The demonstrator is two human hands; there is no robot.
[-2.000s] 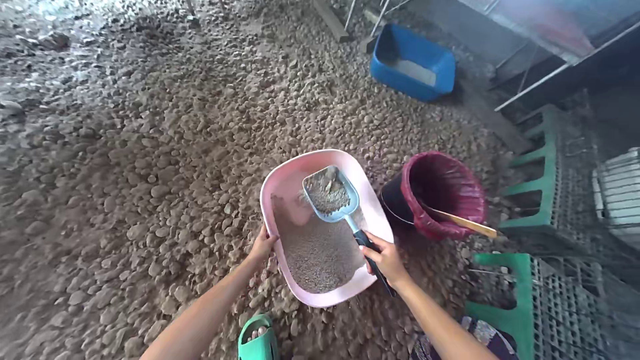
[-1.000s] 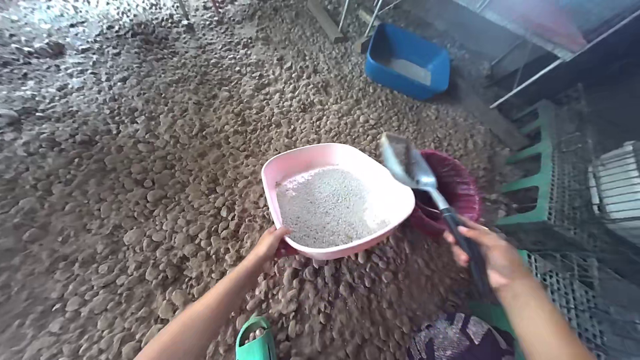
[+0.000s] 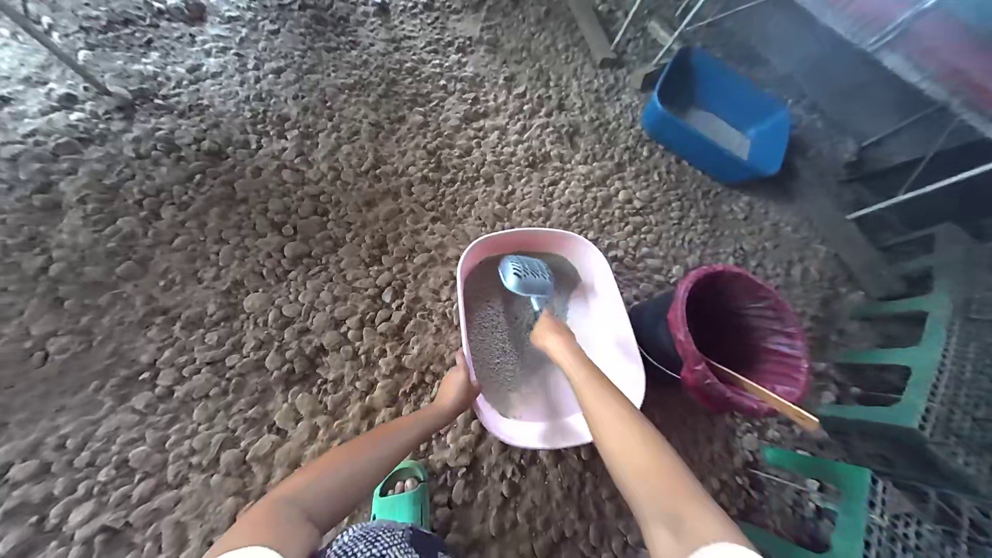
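Observation:
A pink plastic litter tray (image 3: 608, 341) holds grey granular litter (image 3: 496, 341), piled toward its left and far sides. My left hand (image 3: 456, 385) grips the tray's left rim. Over the litter, my right hand (image 3: 552, 333) is closed around the handle of a slotted litter scoop (image 3: 527, 277); most of the handle is hidden by the hand. The scoop's head is inside the tray near its far end, and no clumps show on it. Right of the tray is a dark bucket (image 3: 655, 329) with a crumpled magenta plastic liner (image 3: 686, 333), a wooden stick (image 3: 763, 394) leaning across its rim.
Pebbled ground surrounds the tray. A blue plastic litter tray (image 3: 697, 155) with some litter sits at the upper right, near metal legs and boards. Green plastic frames (image 3: 926, 349) with mesh stand along the right edge. A foot in a green sandal (image 3: 403, 496) is just below the tray.
The scoop, over the liner-covered bucket a second ago, is back inside the pink tray with my right hand. Two seconds ago it held litter and clumps. The litter has shifted toward the tray's left side.

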